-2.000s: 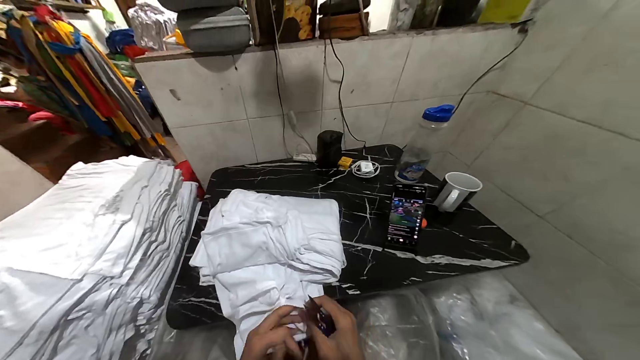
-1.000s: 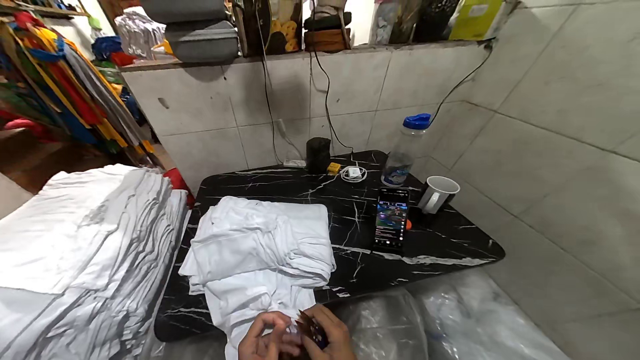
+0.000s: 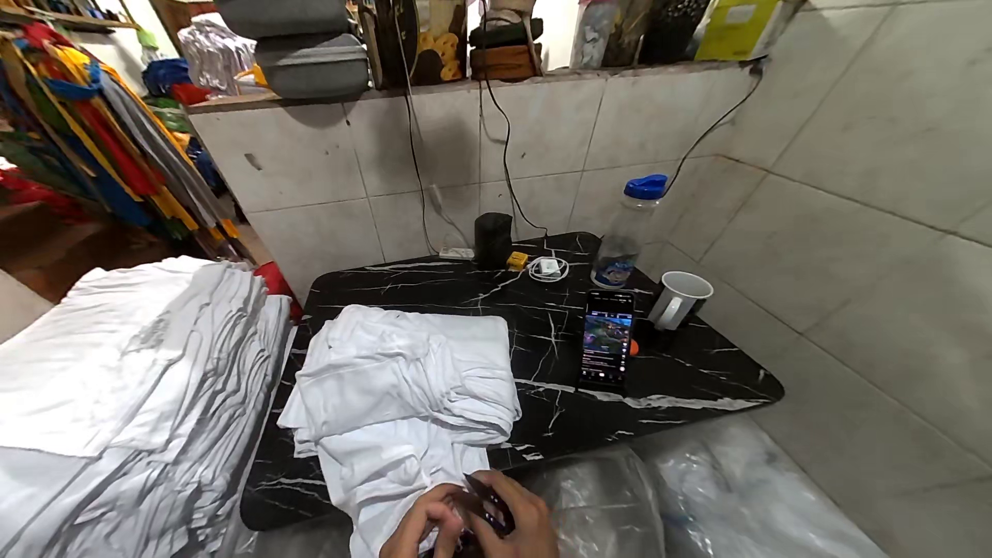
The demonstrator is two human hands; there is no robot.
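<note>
A pile of folded white cloth (image 3: 403, 380) lies on the black marble-patterned table (image 3: 558, 325), part of it hanging over the front edge. At that edge my right hand (image 3: 519, 515) holds small dark thread snips (image 3: 490, 502), their pointed blades up. Close beside it, touching or nearly so, is my left hand (image 3: 426, 519), its fingers bent at the cloth's right border; whether it pinches the fabric cannot be told. The lower parts of both hands are cut off by the frame.
A tall stack of white garments (image 3: 155, 387) stands at the left. On the table are a lit phone (image 3: 607, 341), a mug (image 3: 682, 298), a bottle with a blue lid (image 3: 620, 240), a coiled white cable (image 3: 548, 269) and a black cylindrical object (image 3: 493, 240). Clear plastic bags (image 3: 744, 496) lie below the front edge.
Both hands stay close together at the table's front edge, with small finger movements. The cloth pile, phone, mug and bottle keep their places on the table.
</note>
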